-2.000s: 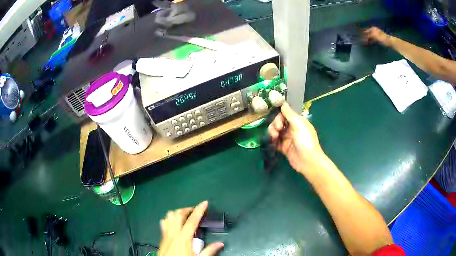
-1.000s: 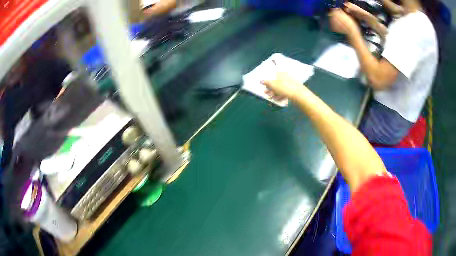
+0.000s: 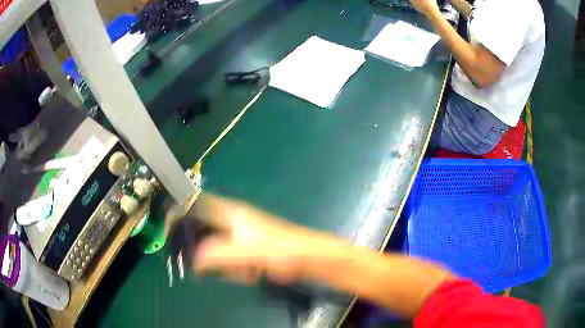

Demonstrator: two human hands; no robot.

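Note:
My right hand [image 3: 240, 246], blurred by motion, reaches in from the lower right, in front of the meter shelf. It is closed on a black power adapter [image 3: 186, 240] with two pale prongs pointing down. A dark blurred cord [image 3: 288, 296] hangs below my wrist. My left hand is not in view. The electronic load meter [image 3: 83, 224] stands on the wooden shelf at the left, with its knobs near the grey post.
White paper stacks [image 3: 317, 70] lie on the green bench [image 3: 282, 154]. Black adapters and cords [image 3: 192, 110] lie beyond the post. A blue crate [image 3: 478, 221] is beside the bench edge. A person [image 3: 503, 64] sits at the upper right. A tumbler [image 3: 38, 282] stands lower left.
The view has swung right and my left hand has left it. My right hand has moved from the paper stack back toward the meter and now shows a black adapter in it.

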